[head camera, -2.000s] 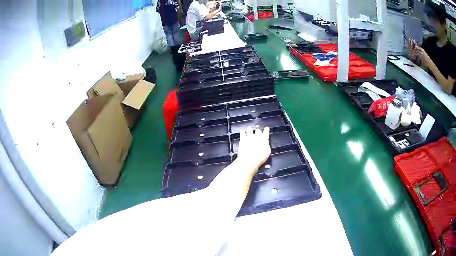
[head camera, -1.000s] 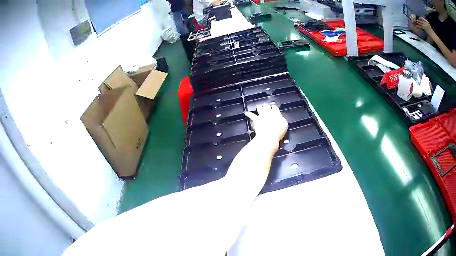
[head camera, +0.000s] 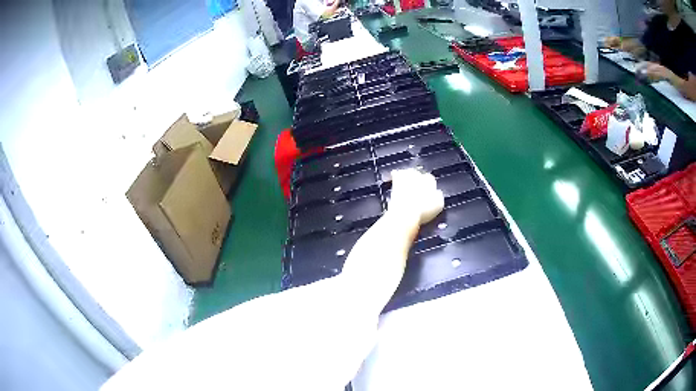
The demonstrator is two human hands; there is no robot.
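Note:
A wide black blister tray (head camera: pixel 328 221) with rectangular pockets and pale round dots lies on the white work surface (head camera: pixel 473 336). Its pockets look empty. My left hand (head camera: pixel 416 195), bare and overexposed, is over the tray's right column of pockets, beside the middle divider. Its fingers are curled down; whether they pinch a tray rib or only rest on it cannot be told. The pale sleeve and forearm reach in from the lower left and hide the tray's near middle. My right hand is not in view.
Stacked black trays (head camera: pixel 366 99) stand beyond. Cardboard boxes (head camera: pixel 187 206) are on the floor at left, with a red object (head camera: pixel 285 156) beside the tray. At right are a green conveyor belt (head camera: pixel 546 183), red trays (head camera: pixel 660 206), a black supply tray (head camera: pixel 568 114) and a person (head camera: pixel 671 46).
Over the last second the fingers have curled in, and a digit that stuck out to the left no longer shows. Earlier, the view shifted and put the tray farther right in the picture.

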